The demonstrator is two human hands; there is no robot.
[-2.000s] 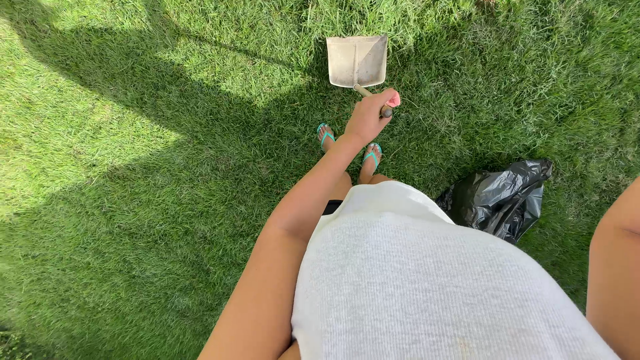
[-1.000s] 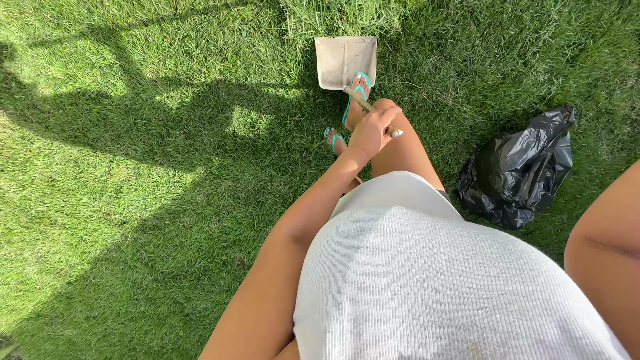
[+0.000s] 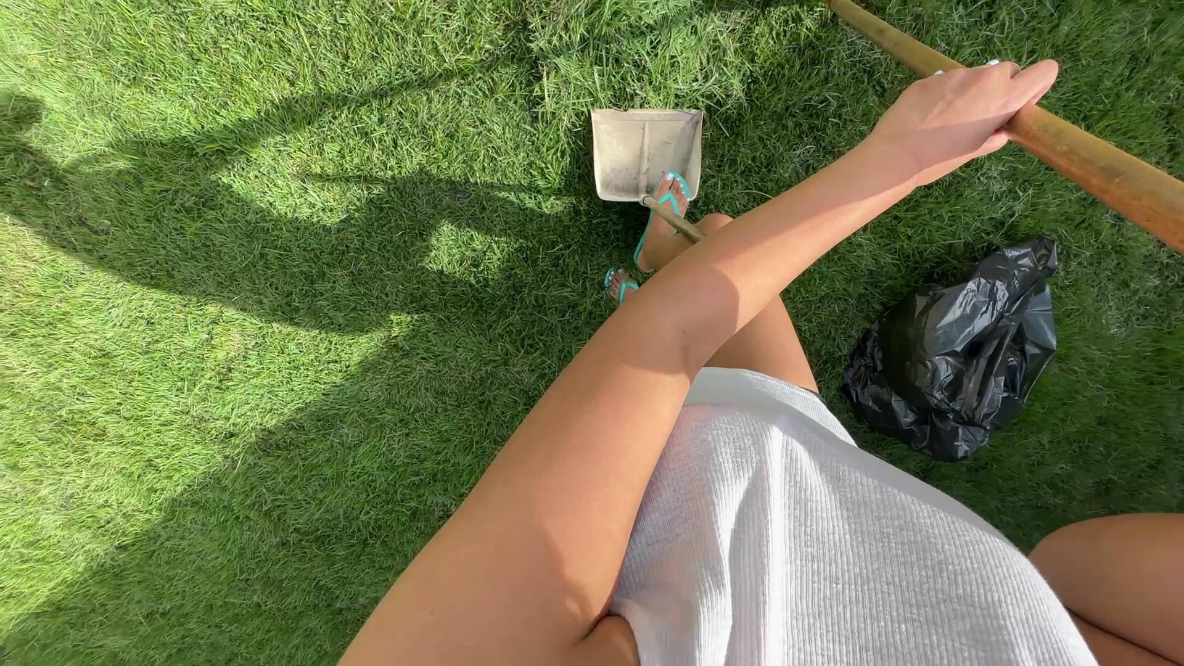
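My left hand (image 3: 962,116) reaches across to the upper right, its fingers closed around a long wooden pole (image 3: 1101,171). The pole slants from the top edge to the right edge, and both its ends are out of view. A worn, light-coloured scoop pan (image 3: 638,153) lies on the grass near the top middle. Its stick handle (image 3: 675,220) runs back beneath my left forearm, which hides the far end. The toes of one foot in a turquoise flip-flop (image 3: 668,203) overlap the pan's rear edge. My right hand is out of view; only part of the right arm shows at the lower right.
A crumpled black plastic bag (image 3: 962,356) lies on the lawn to the right of my legs. The other foot, in a matching flip-flop (image 3: 622,285), is just behind the first. Grass (image 3: 231,398) with shadows across it surrounds everything.
My left hand has let go of the scoop pan's handle and moved right, onto the wooden pole, which has come into view. One foot has come forward to the pan since the oldest frame.
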